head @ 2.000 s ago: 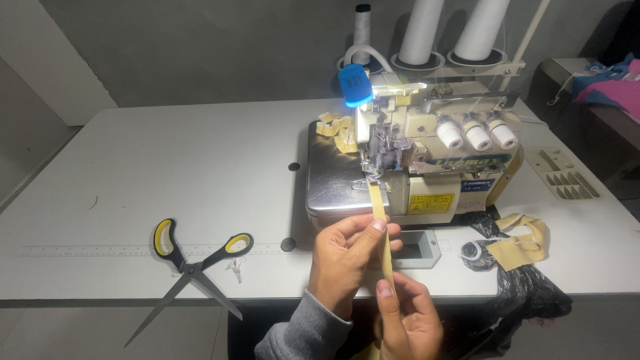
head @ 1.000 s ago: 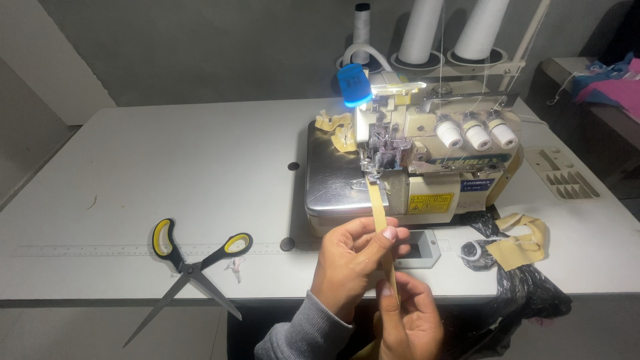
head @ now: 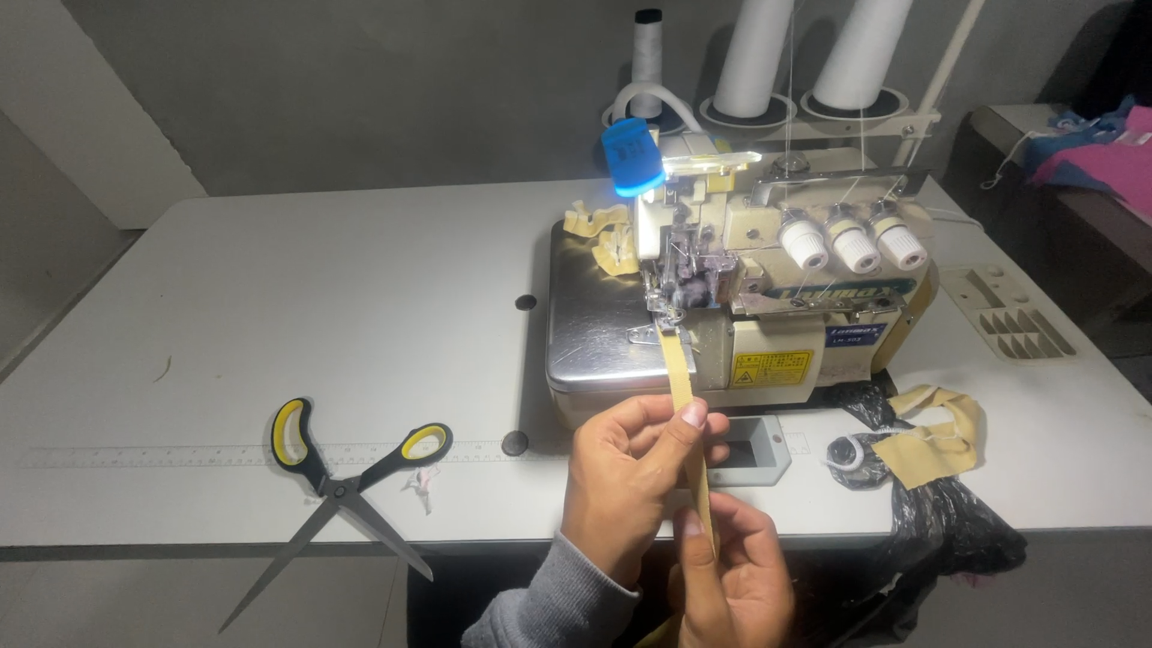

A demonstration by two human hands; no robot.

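A narrow yellow fabric strip [head: 678,369] runs from under the presser foot of an overlock sewing machine [head: 756,270] down to my hands. My left hand [head: 630,477] pinches it between thumb and fingers just in front of the machine's metal bed plate [head: 598,333]. Below and a little to the right, my right hand [head: 733,576] grips the lower part of the same strip. More yellow fabric [head: 607,238] lies bunched behind the bed plate, on the far side of the foot. A blue-headed lamp [head: 633,157] lights the needle area.
Open scissors [head: 340,490] lie at the left, blades over the table's front edge, by a printed ruler [head: 207,456]. A yellow fabric piece [head: 936,436] and a black plastic bag [head: 954,526] are at the right. White thread cones [head: 751,58] stand behind the machine.
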